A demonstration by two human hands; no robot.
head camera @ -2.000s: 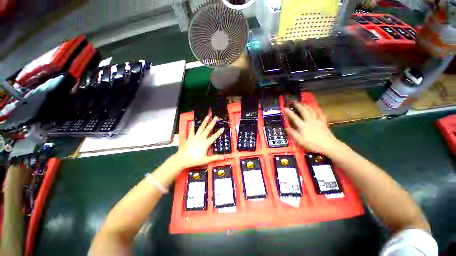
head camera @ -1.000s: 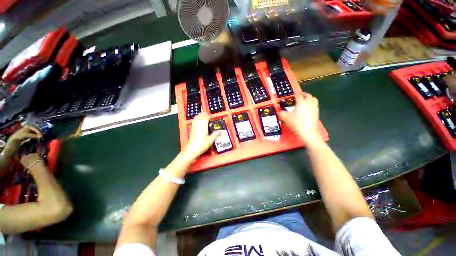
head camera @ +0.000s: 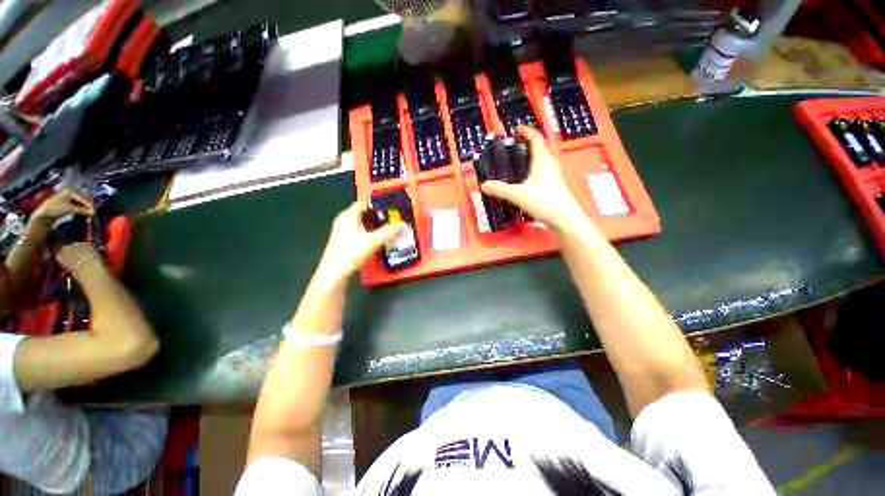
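Note:
The red phone tray lies on the green bench. Several open flip phones stand in its back row, keypads showing. My right hand grips a bunch of closed black phones above the front row. My left hand has thumb and fingers on a labelled phone back at the front-left pocket; whether it is lifted is hard to tell. White paper slips lie in front pockets, one at the right.
A black tray of phones sits on a white board at left. Red trays are stacked behind it. Another person's arms work at far left. A bottle stands at back right, near another red tray.
Front-row phones have left their pockets, and my right hand now holds a bunch of them. It moved left from the tray's right end. My left hand now touches the leftmost front phone.

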